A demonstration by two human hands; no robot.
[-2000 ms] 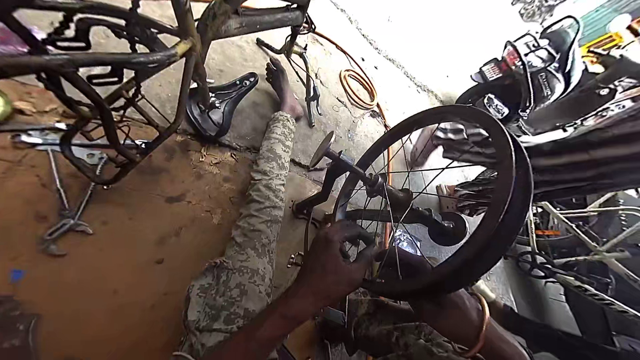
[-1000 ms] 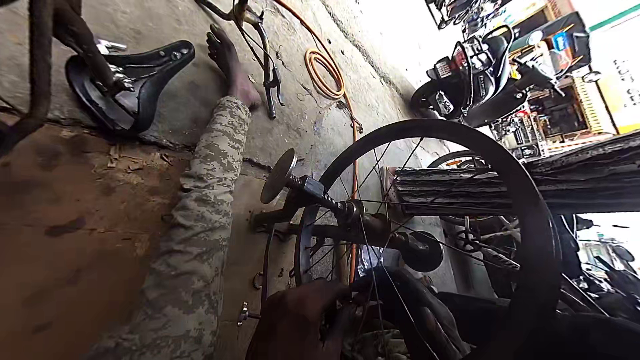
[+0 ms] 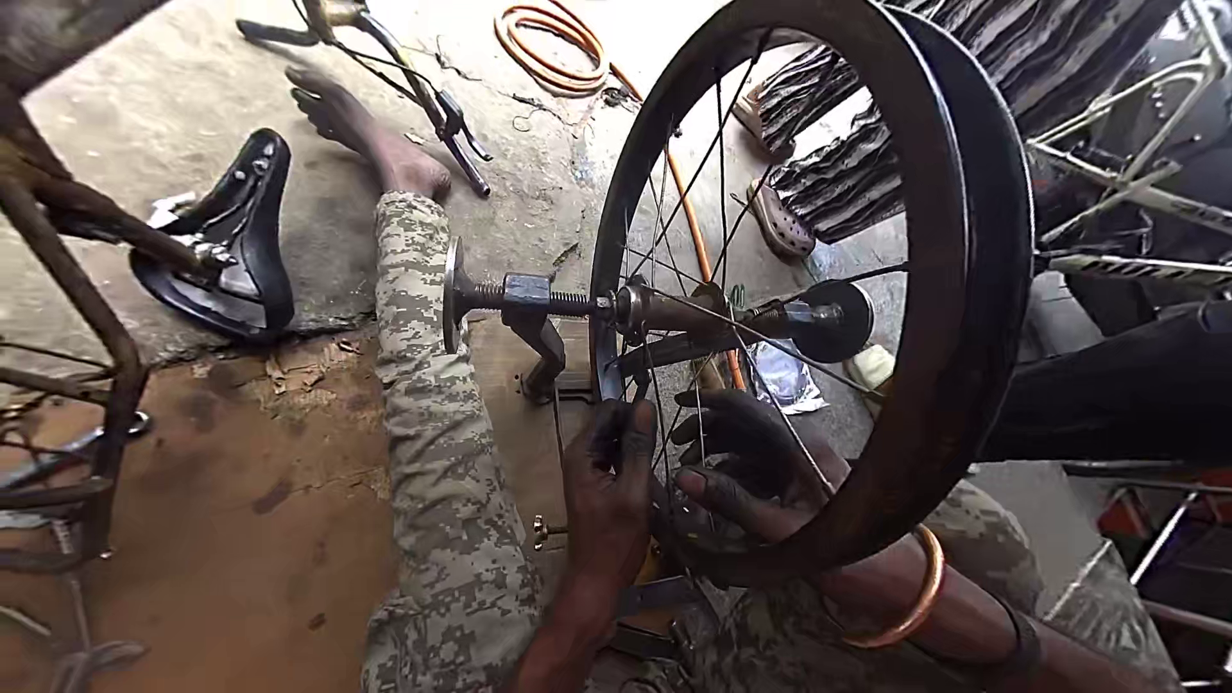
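Observation:
A spoked bicycle wheel with a black rim (image 3: pixel 962 260) stands upright in front of me. Its hub (image 3: pixel 674 313) sits between the threaded ends of a metal wheel stand (image 3: pixel 527 294). My left hand (image 3: pixel 611 457) is at the rim's near left side, thumb and fingers pinched together around a spoke or the rim edge; what lies between them is too small to tell. Among the lower spokes (image 3: pixel 794 433), my right hand (image 3: pixel 751 462) reaches through the wheel with its fingers spread and curled, close to a thin spoke. A copper-coloured bangle circles the right wrist.
A bicycle frame (image 3: pixel 115 337) and black saddle (image 3: pixel 260 231) are at left, with a wrench (image 3: pixel 77 452) beyond the frame. An orange hose (image 3: pixel 568 72) coils on the concrete. A person in patterned trousers (image 3: pixel 847 173) stands behind the wheel; another bicycle frame (image 3: pixel 1136 202) is at right.
Both hands remain low at the wheel, and the left one now shows raised at the rim's left side. The view has swung and tilted down.

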